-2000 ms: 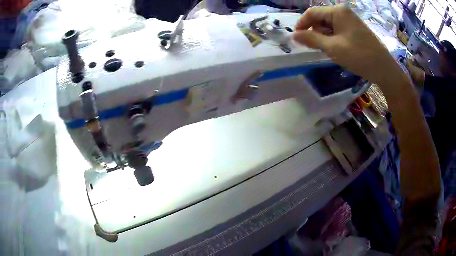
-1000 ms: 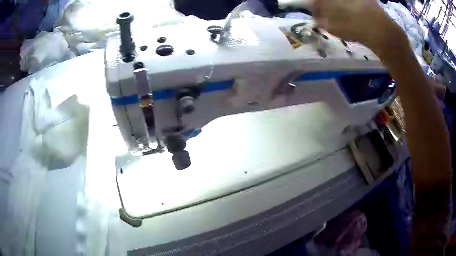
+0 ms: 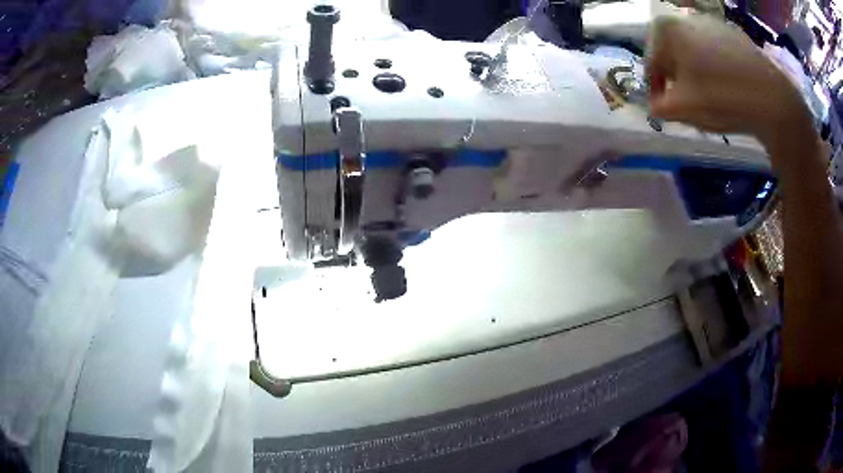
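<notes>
The white sewing machine head (image 3: 545, 102) with a blue stripe spans the middle of the view. My right hand (image 3: 707, 74) is at the top right, over the machine's top near the metal winder part (image 3: 629, 83). Its fingers are bent; blur hides whether they hold anything. My left hand is not in view. The needle area (image 3: 328, 254) stands over the bed plate (image 3: 388, 323), with no cloth seen under it. White fabric strips (image 3: 69, 305) lie on the table left of the machine.
A grey table ruler (image 3: 444, 420) runs along the front edge. A small open tray (image 3: 716, 319) is set in at the right. Blue tape (image 3: 9, 189) is at the far left. White crumpled cloth (image 3: 139, 60) lies behind. Pinkish cloth (image 3: 652, 443) shows below the table edge.
The view has shifted left, so the machine sits further right and more strips show. My right hand lifted away from the winder area, then came back down beside it.
</notes>
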